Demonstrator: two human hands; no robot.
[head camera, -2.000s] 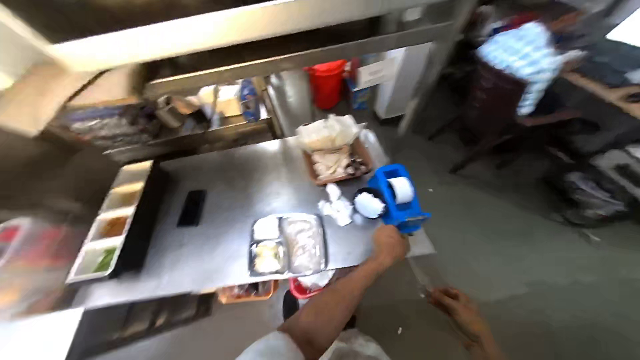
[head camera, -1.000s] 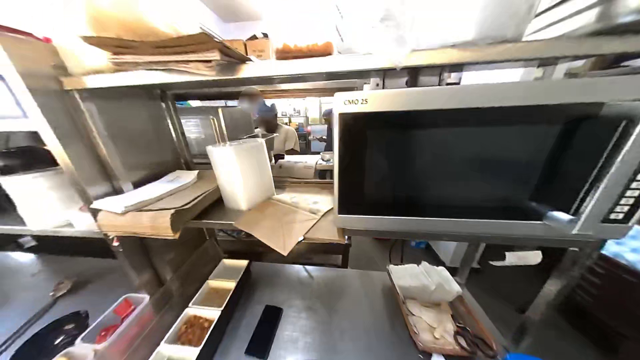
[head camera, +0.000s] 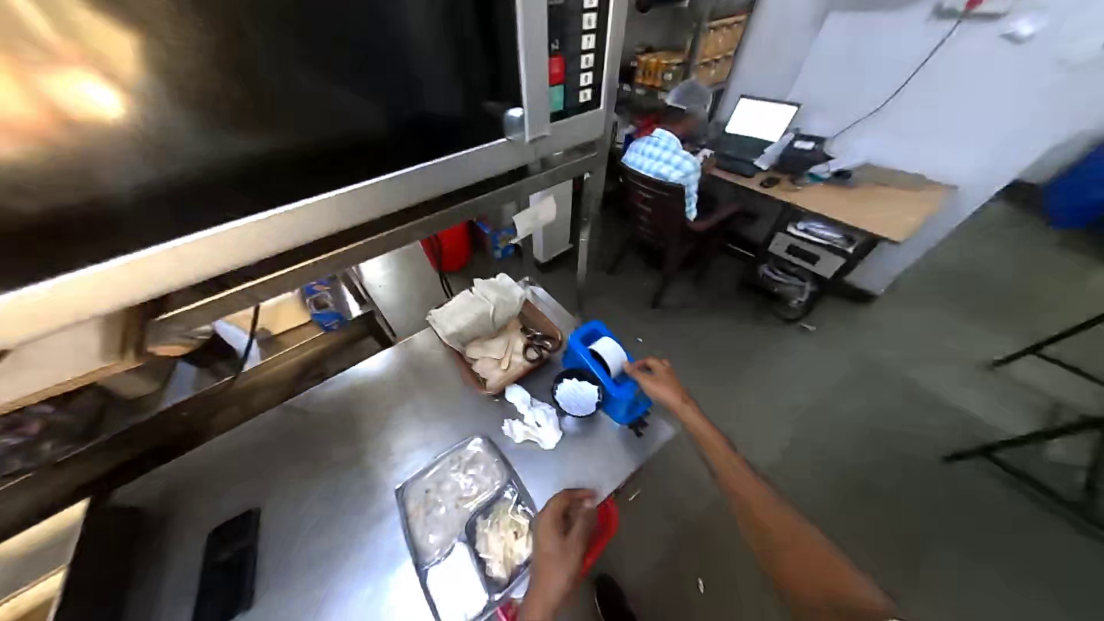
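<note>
My right hand (head camera: 660, 384) reaches to the blue tape dispenser (head camera: 595, 345) at the table corner, its fingertips at the roll of white tape (head camera: 609, 355). Whether it grips the tape is not clear. My left hand (head camera: 565, 526) is half curled beside the right edge of a compartment food tray (head camera: 457, 492); something pale may be at its fingertips, too small to tell. The tray has a clear film over it and holds pale food. A black round container with white contents (head camera: 577, 395) stands against the dispenser, next to crumpled white tissue (head camera: 532, 419).
A brown basket (head camera: 470, 371) holds cloths and scissors (head camera: 541, 345). A black phone (head camera: 228, 561) lies on the steel table (head camera: 328, 457). A microwave (head camera: 259, 112) sits on the shelf above. Beyond, a person (head camera: 668, 159) sits at a desk (head camera: 862, 203). A red bin (head camera: 604, 530) is below the table edge.
The view has swung down and right from the shelf and microwave. My hands, out of sight one second ago, are back in view, the right one at the tape roll.
</note>
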